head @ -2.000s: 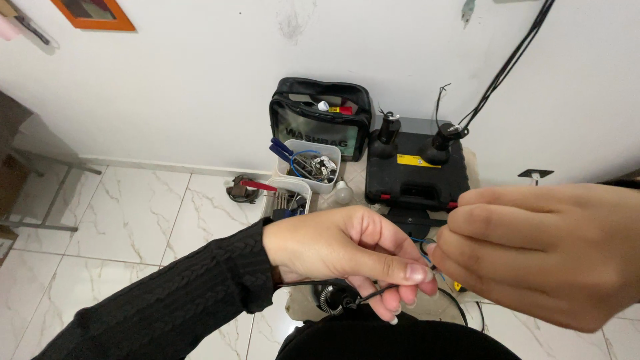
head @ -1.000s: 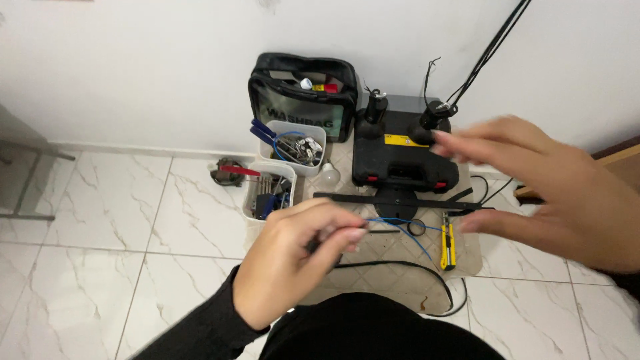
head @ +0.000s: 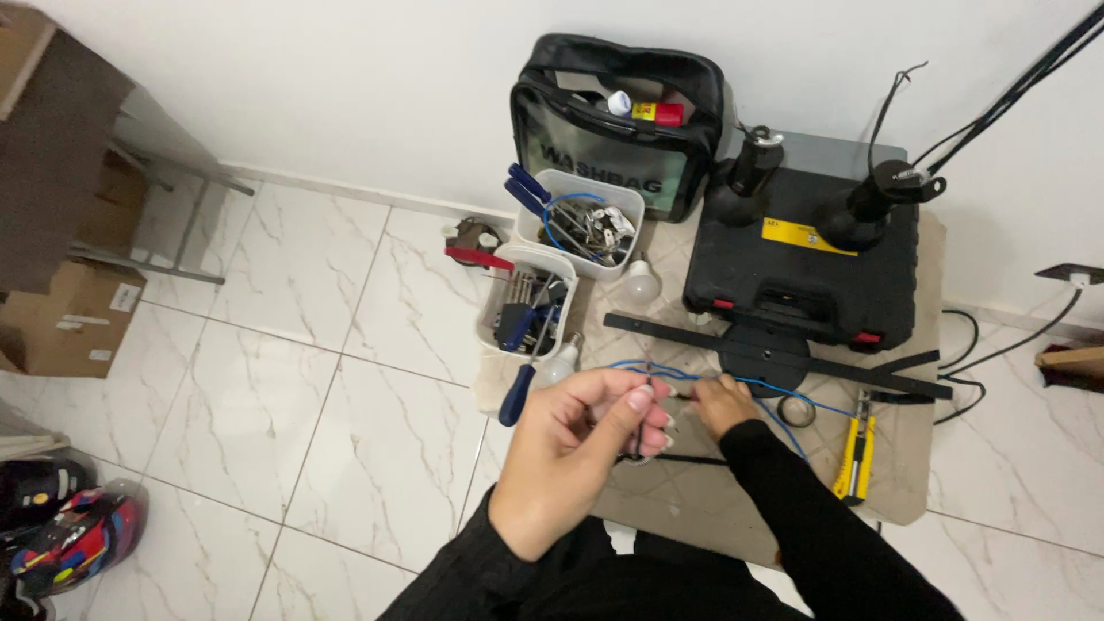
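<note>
Between the thumb and fingers of my left hand (head: 586, 440), raised over the front of the low table, is a thin dark wire (head: 640, 435). My right hand (head: 723, 405) reaches down to the tabletop beside blue wires (head: 660, 369); its fingertips touch something there, too small to make out. Behind it lies a black metal lamp base with flat arms (head: 763, 355). A ring of black tape (head: 795, 411) and a yellow utility knife (head: 856, 457) rest to its right. Two light bulbs (head: 639, 283) stand beside the tool tubs.
Plastic tubs hold screwdrivers (head: 517, 392) and small metal parts (head: 595, 228). Behind are a black wash bag (head: 617, 129) and a black tool case (head: 802, 259) with black lamp sockets (head: 871, 207) on it. Cables hang at the right. Cardboard boxes (head: 73, 319) and a colourful helmet (head: 82, 539) are at the left.
My right hand has gone from the raised position at the right down to the tabletop by the blue wires. My left hand stays raised. The view has shifted, showing more floor at the left.
</note>
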